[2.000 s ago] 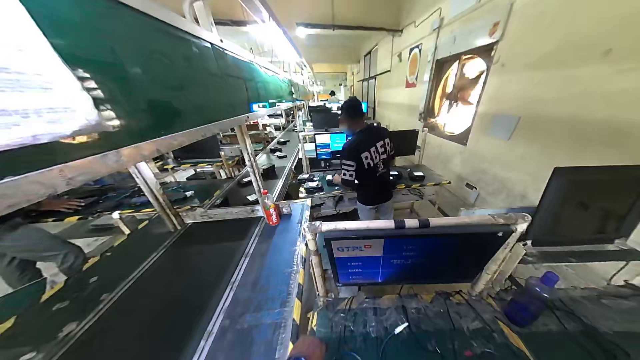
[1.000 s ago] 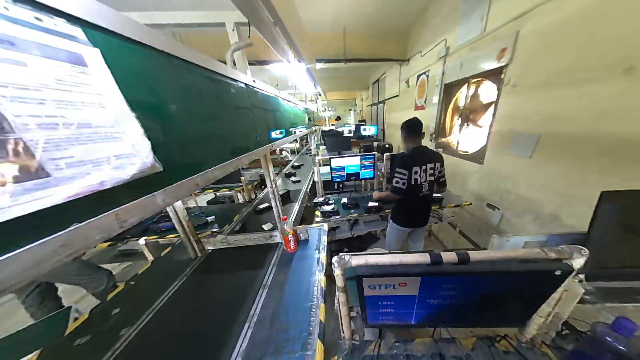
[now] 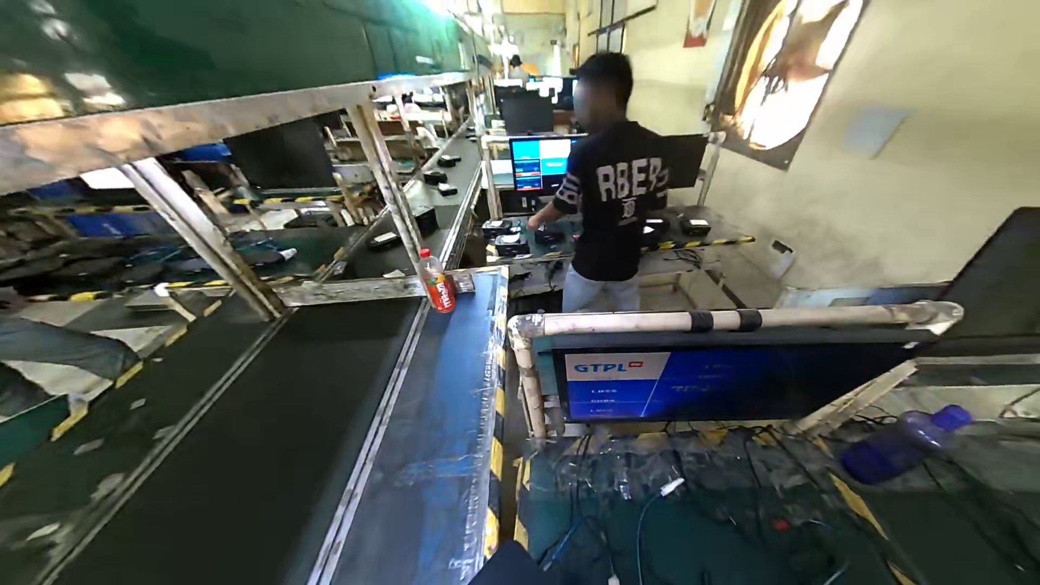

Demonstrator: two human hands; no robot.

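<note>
Neither my left hand nor my right hand shows in the head view. A dark shape (image 3: 512,565) juts in at the bottom edge, and I cannot tell what it is. Just right of it lies a green work surface (image 3: 699,528) with loose cables and a white cable connector (image 3: 672,487). Behind this stands a monitor (image 3: 731,382) in a white pipe frame, its blue screen lit and bearing writing. A purple plastic bottle (image 3: 902,447) lies tilted among cables at the right. On the blue-topped ledge (image 3: 439,422) a red-labelled drink bottle (image 3: 437,282) stands at the far end.
A black conveyor belt (image 3: 268,422) runs along the left, beneath a white metal frame (image 3: 203,236). Ahead, a person in a black T-shirt (image 3: 621,195) stands at a bench with several black boxes (image 3: 510,244). A large wall fan (image 3: 784,73) is at the upper right.
The view has tilted down since a second ago. A skin-coloured shape, perhaps a hand, at the bottom edge two seconds ago is out of view now.
</note>
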